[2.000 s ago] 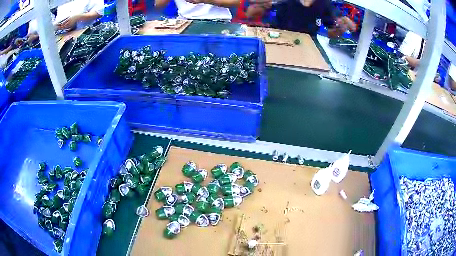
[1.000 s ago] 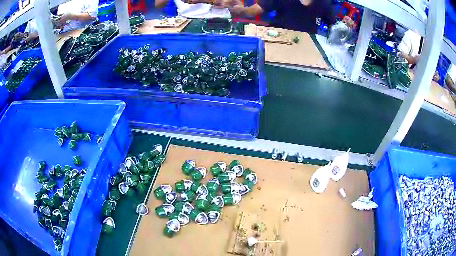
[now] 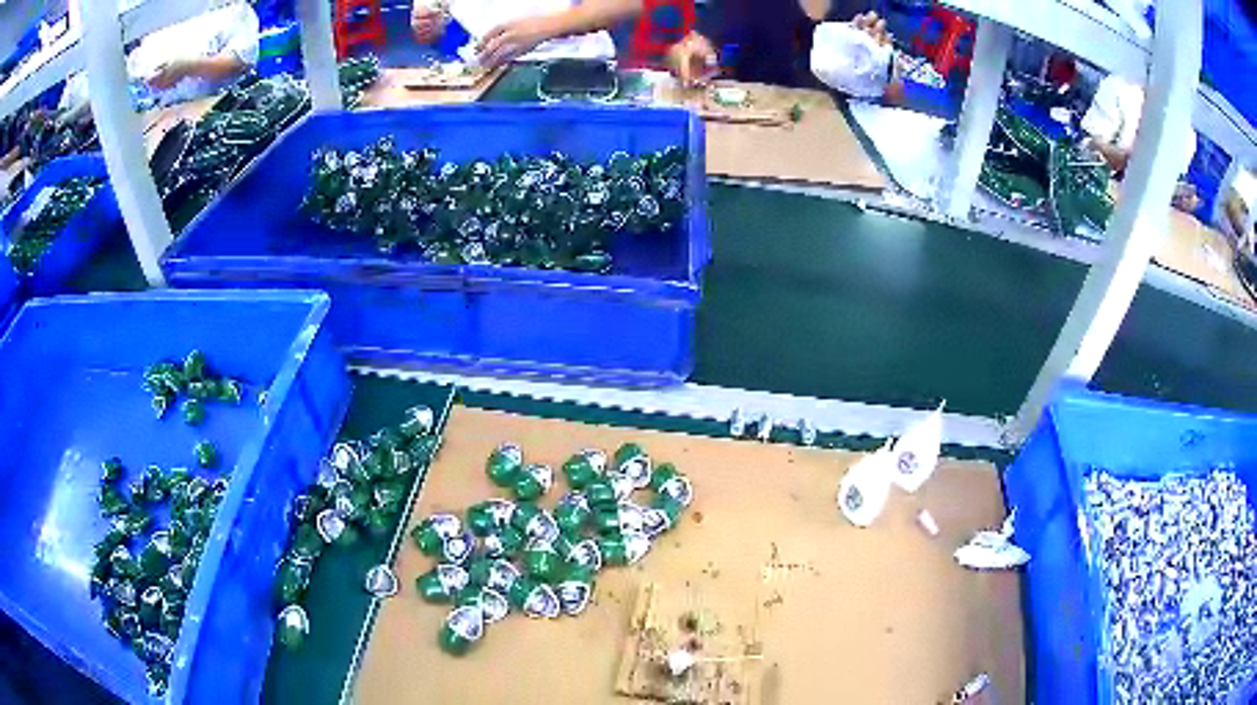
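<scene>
Neither of my hands is in the picture. A small tan wooden-looking fixture sits at the near edge of the tan work board. A thin pale stick with a white end lies across it. A pile of green caps with silvery faces lies on the board's left half. Two white pointed bottles are at the board's right. A small silvery piece lies at the near right edge.
A left blue tote and a back blue tote hold green caps. More caps lie between tote and board. A right blue tote holds silver-white pieces. White crumpled scrap lies beside it. A white post leans at right. People sit opposite.
The whole view has shifted slightly, so the board and totes sit a little further left. Opposite, a person's hands have moved, and a white item is held up. The things on my board look unchanged.
</scene>
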